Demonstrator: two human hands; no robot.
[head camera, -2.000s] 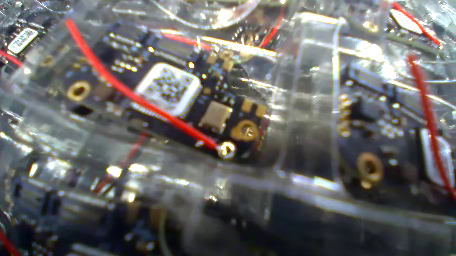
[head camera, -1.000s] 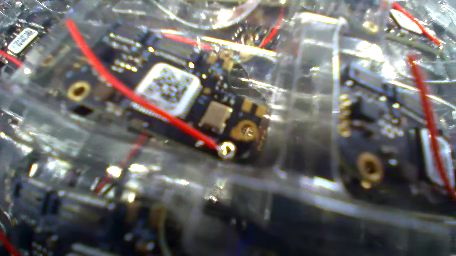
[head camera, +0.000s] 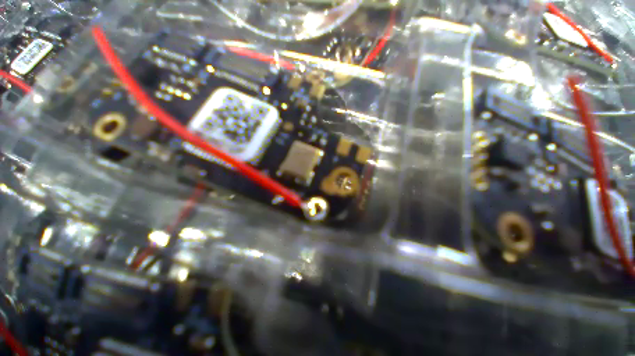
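A black circuit board (head camera: 278, 132) lies in a clear plastic tray (head camera: 435, 139), seen very close. It has a white code label (head camera: 238, 124), gold-ringed holes and a small beige component. A red wire (head camera: 160, 124) crosses the board and ends at a shiny solder joint (head camera: 316, 208) near its lower right corner. A second black board (head camera: 515, 174) sits in the pocket to the right, with a red wire (head camera: 592, 139) over it. Neither my left hand nor my right hand is in view.
More boards in clear plastic show at the edges: a blurred one at the lower left (head camera: 104, 278), one with a white label (head camera: 32, 57) at the upper left, and another at the upper right (head camera: 571, 55). Glare hides some details.
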